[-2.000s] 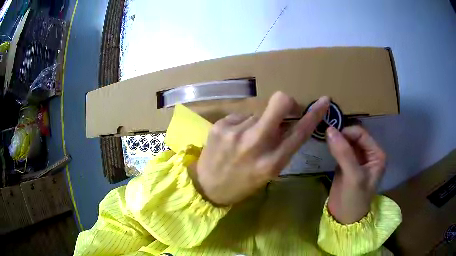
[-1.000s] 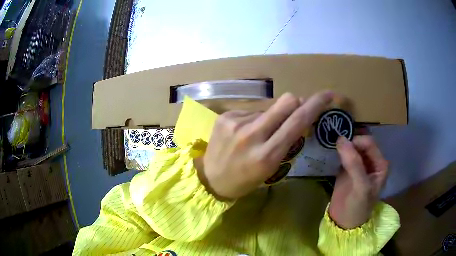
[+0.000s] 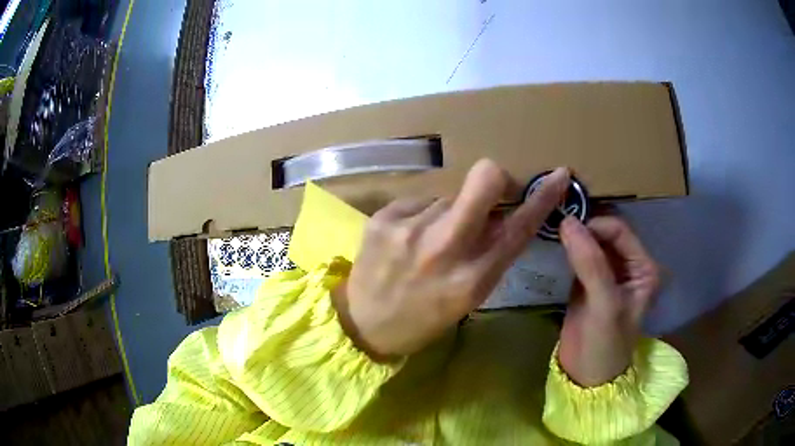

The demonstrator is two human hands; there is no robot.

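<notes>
A long brown carton (image 3: 558,122) lies across the table with its narrow face up and a whitish carry handle (image 3: 357,159) in its dark slot. A round black seal sticker (image 3: 556,206) sits at the near edge of that face, right of the handle. My right hand (image 3: 606,287) pinches the sticker's lower edge between thumb and finger. My left hand (image 3: 427,261) holds a pale yellow backing sheet (image 3: 324,228), whose corner sticks out on its left side. My left index fingertip presses on the sticker's upper part and partly hides it.
A label sheet with rows of discs (image 3: 248,254) lies left of my left hand. Corrugated cardboard edges (image 3: 187,113) line the white table's (image 3: 349,52) left side. Another brown carton (image 3: 741,383) is at the lower right. A yellow line runs along the floor (image 3: 144,218) at left.
Compared with one second ago, my left index finger has come down over the sticker, and the discs below that hand are hidden. The carton appears slightly further left.
</notes>
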